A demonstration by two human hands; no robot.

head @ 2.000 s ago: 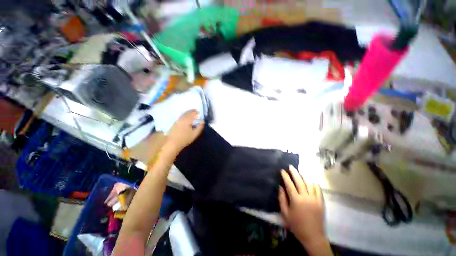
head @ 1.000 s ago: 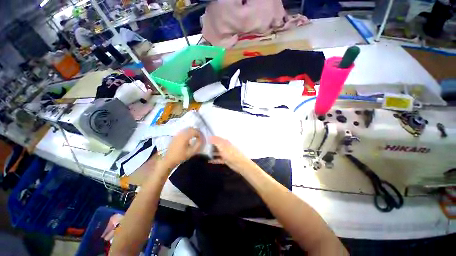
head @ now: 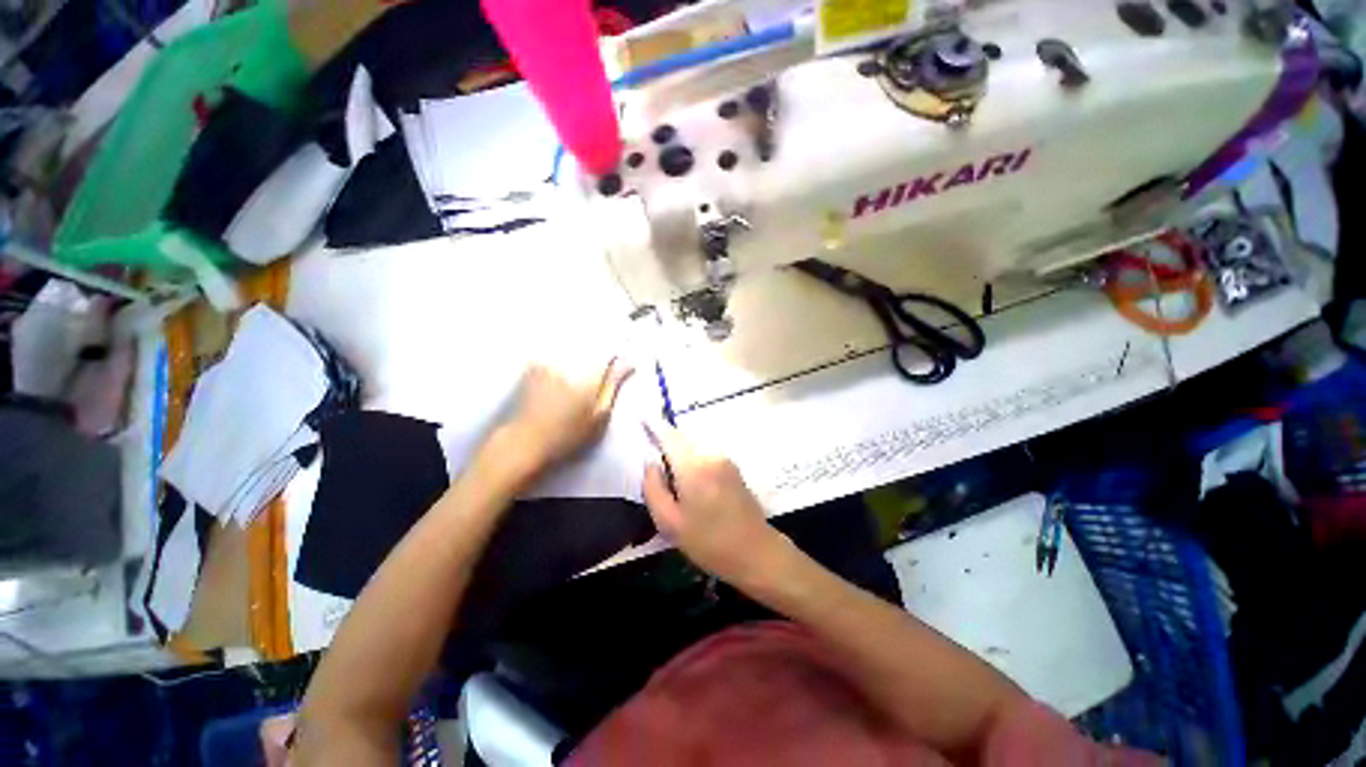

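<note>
A pale piece (head: 592, 477), hard to separate from the white table, lies between my hands just in front of the sewing machine (head: 794, 180). My left hand (head: 562, 415) is over its upper left side, fingertips near the presser foot (head: 701, 312); whether it grips is unclear. My right hand (head: 704, 502) has its curled fingers on the right edge, where a short dark strip shows. A black panel (head: 372, 502) lies left of my hands; more black fabric (head: 547, 547) lies below my left forearm.
White-faced pieces (head: 252, 412) are fanned at the left. More cut pieces (head: 487, 150) lie behind, near the green basket (head: 180, 135). Black-handled shears (head: 914, 322) lie under the machine arm. Orange-looped snips (head: 1161, 292) are at far right. A pink holder (head: 562, 75) stands on the machine head.
The view has swung right and closer to the machine. My hands have moved with the pale piece from the stack side to near the needle area, and are now slightly apart.
</note>
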